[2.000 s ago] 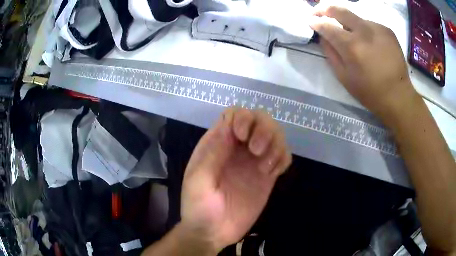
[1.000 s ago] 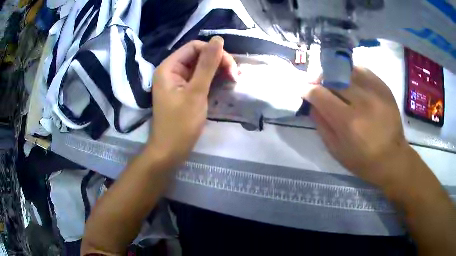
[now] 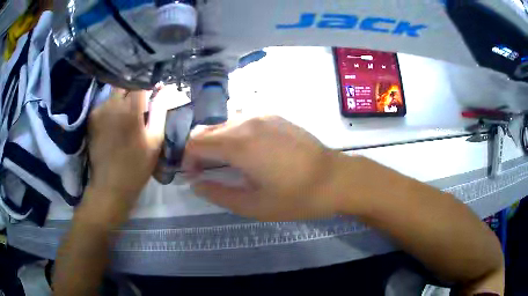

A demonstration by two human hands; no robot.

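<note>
The pale grey-white and black-striped garment piece (image 3: 37,124) is heaped at the left of the white sewing machine (image 3: 347,23). A dark-edged end of grey cloth (image 3: 178,130) stands up between my two hands, just below the needle area. My left hand (image 3: 124,139) is at the left of that cloth with its fingers against it under the machine head. My right hand (image 3: 260,165) is at the cloth's right side, its fingertips on the edge and blurred. The needle and presser foot are mostly hidden by the head and the blue-grey cylinder (image 3: 210,101).
A smartphone (image 3: 369,84) with a red lit screen lies right of the needle area. Small metal tools (image 3: 495,147) and a red-handled tool (image 3: 485,114) lie at the far right. The grey ruler strip (image 3: 231,237) runs along the front table edge.
The view has turned right, so the machine's lettering and the tools now show. My hands have come close together at the cloth end, which is now raised between them instead of lying flat.
</note>
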